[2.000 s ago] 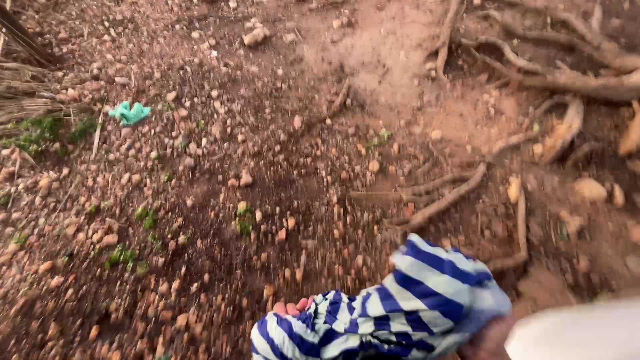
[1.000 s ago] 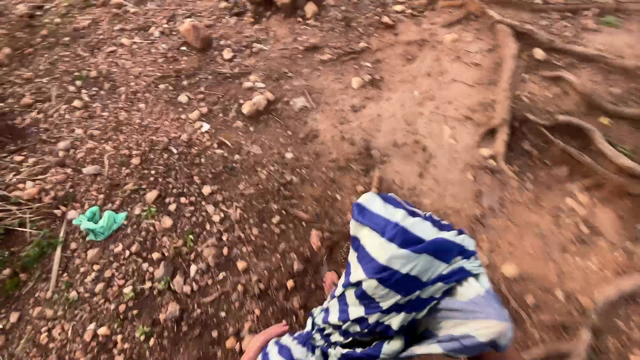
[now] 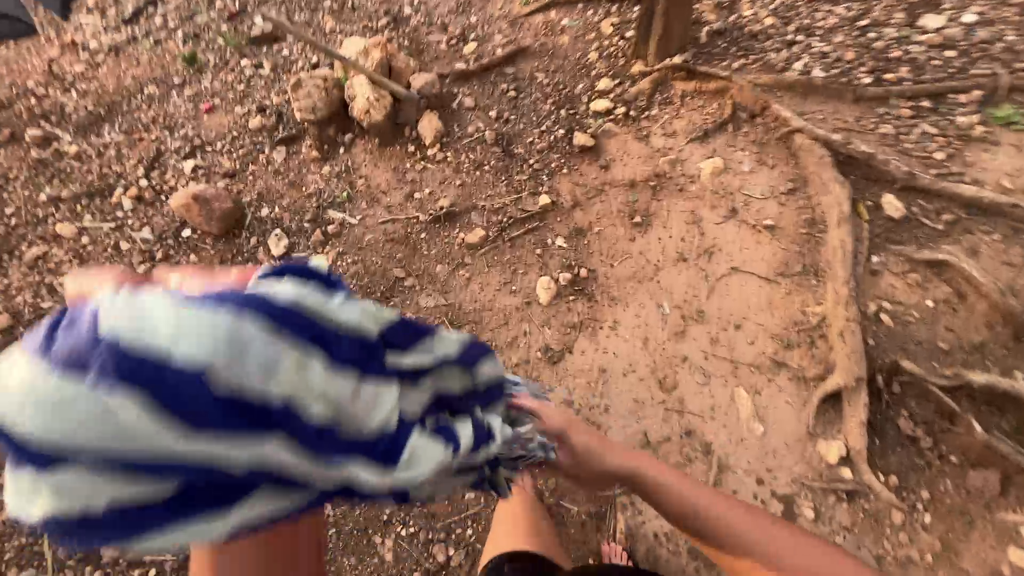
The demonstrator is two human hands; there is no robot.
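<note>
A bunched cloth with blue and white stripes (image 3: 264,392) stretches across the lower left of the head view, blurred by motion. Its narrow, gathered end is gripped by my right hand (image 3: 572,436), which comes in from the lower right. At the cloth's upper left edge the blurred fingers of my left hand (image 3: 160,280) show; the rest of that hand is covered by the fabric, and its forearm comes up from below. My left fingers hold the cloth from the far side.
Tree roots (image 3: 836,280) run over the reddish soil at the right, below a wooden trunk or post (image 3: 664,28). Several rocks (image 3: 368,100) and a stick (image 3: 328,52) lie at the upper left. A reddish stone (image 3: 206,208) is nearer. My bare leg (image 3: 524,524) and toes (image 3: 614,554) show below.
The striped cloth has moved left in view and now lies stretched between both hands; my right hand has come into plain sight. The view has shifted, and the green scrap on the ground is out of frame.
</note>
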